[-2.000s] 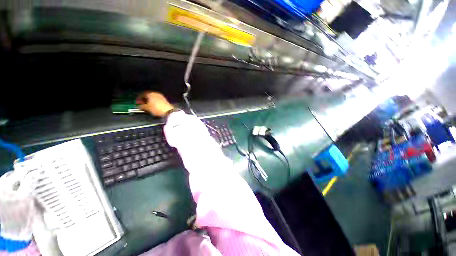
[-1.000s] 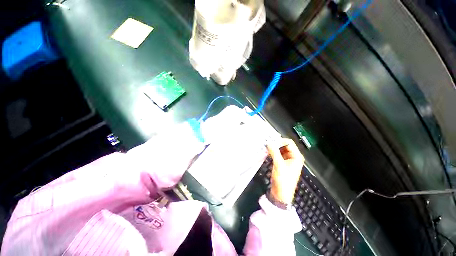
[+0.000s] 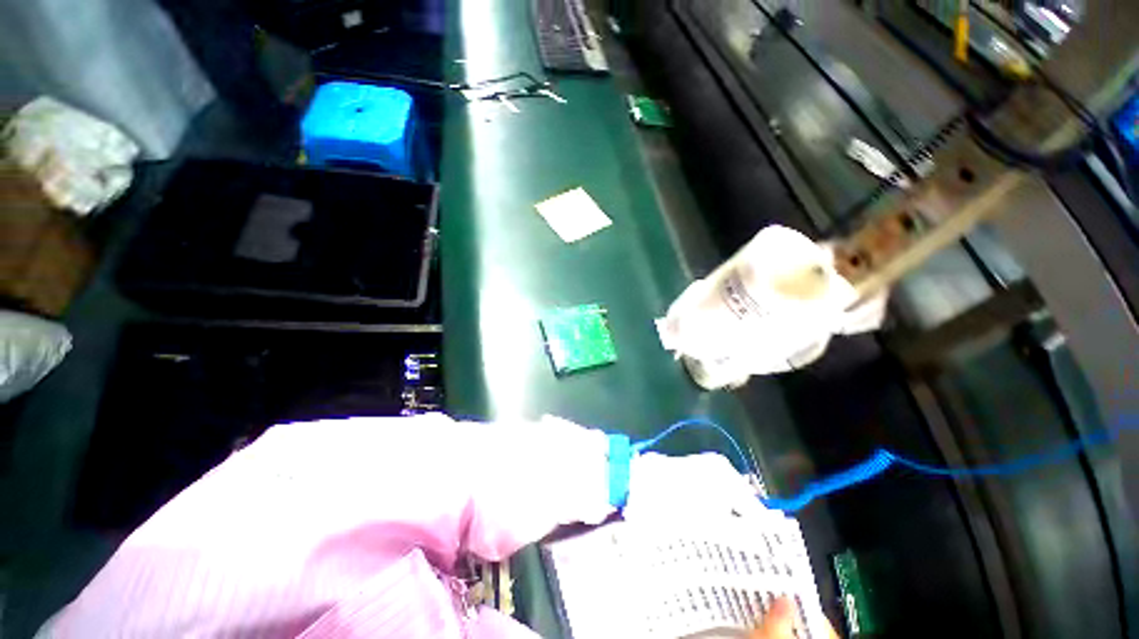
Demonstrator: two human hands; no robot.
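A white label sheet (image 3: 700, 568) with rows of small dark print lies on a pale flat box at the bottom centre. My left hand (image 3: 693, 484), in a white glove with a blue wrist strap (image 3: 618, 471), is over its far edge; glare hides the fingers and any grip. My right hand (image 3: 777, 620) shows only as a bare fingertip area over the sheet's near part, cut off by the bottom edge. A green circuit board (image 3: 580, 340) lies on the green mat (image 3: 512, 293) beyond the left sleeve.
A pale-yellow card (image 3: 573, 215) lies beyond the board. White cylindrical holders (image 3: 762, 306) stand by a wooden post (image 3: 968, 187). A coiled blue cord (image 3: 849, 474) runs right. Black trays (image 3: 269, 237) and a blue stool (image 3: 360, 127) are left. More green boards (image 3: 648, 111) are on the ledge.
The view has swung, bringing the card, holders and trays into different positions. My right hand has moved from the box's far corner to over the sheet, mostly out of frame; printed rows now show.
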